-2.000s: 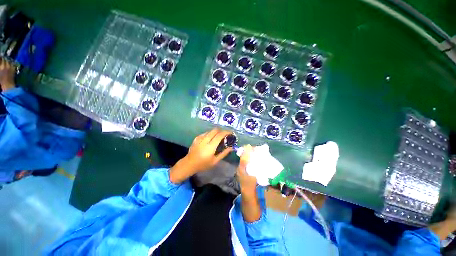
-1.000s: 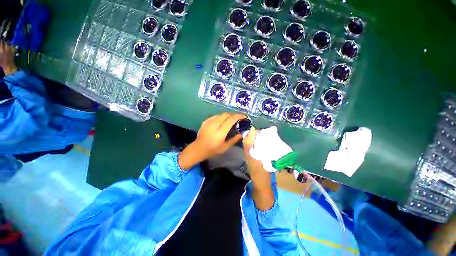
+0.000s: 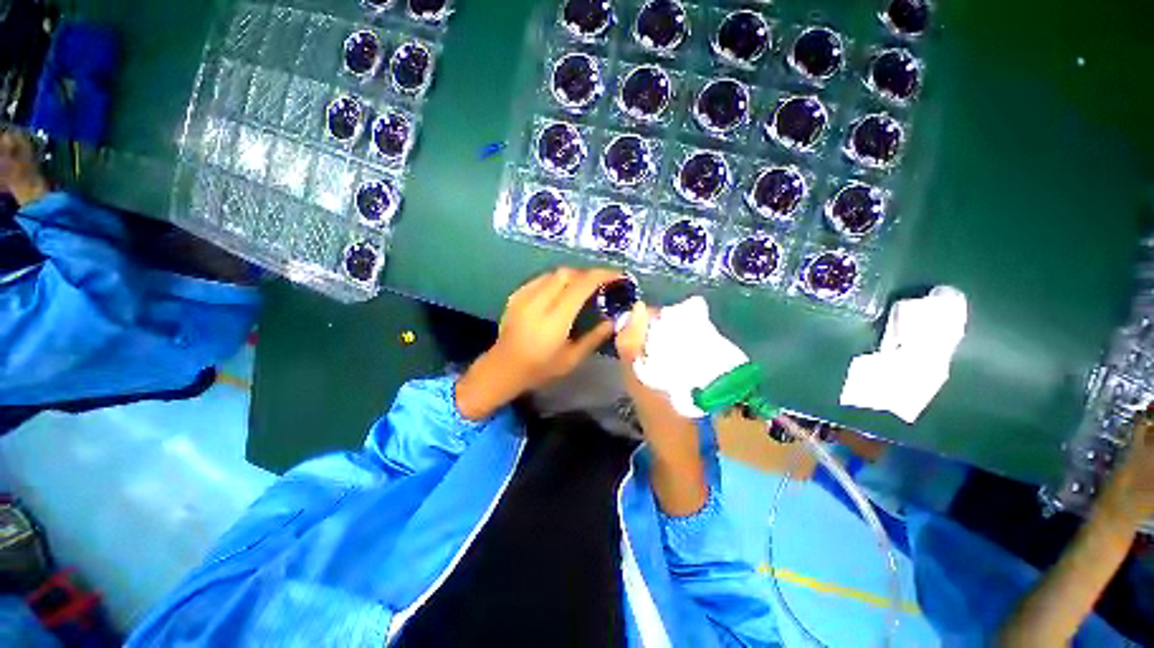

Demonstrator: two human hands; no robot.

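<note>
My left hand (image 3: 544,332) holds a short black lens unit (image 3: 616,299) in its fingertips, its glossy face up, just off the bench edge. My right hand (image 3: 648,367) is against the unit's right side and holds a white wipe (image 3: 687,355) together with a green air gun (image 3: 730,387), partly hidden by the wipe. A clear hose (image 3: 850,484) hangs from the tool's rear. In front lies a clear blister tray (image 3: 504,209) with many dark round units. A part-filled clear tray (image 3: 272,158) lies to the left.
A spare white wipe (image 3: 906,355) lies on the green bench (image 3: 1012,253) right of the full tray. A small-part tray (image 3: 1104,405) is at the far right, with another person's arm (image 3: 1091,557) near it. Another person in a blue smock (image 3: 114,304) is at the left.
The view has shifted, so the trays appear higher than two seconds ago. Both hands stay together on the lens unit. A neighbour's forearm now shows more at the lower right.
</note>
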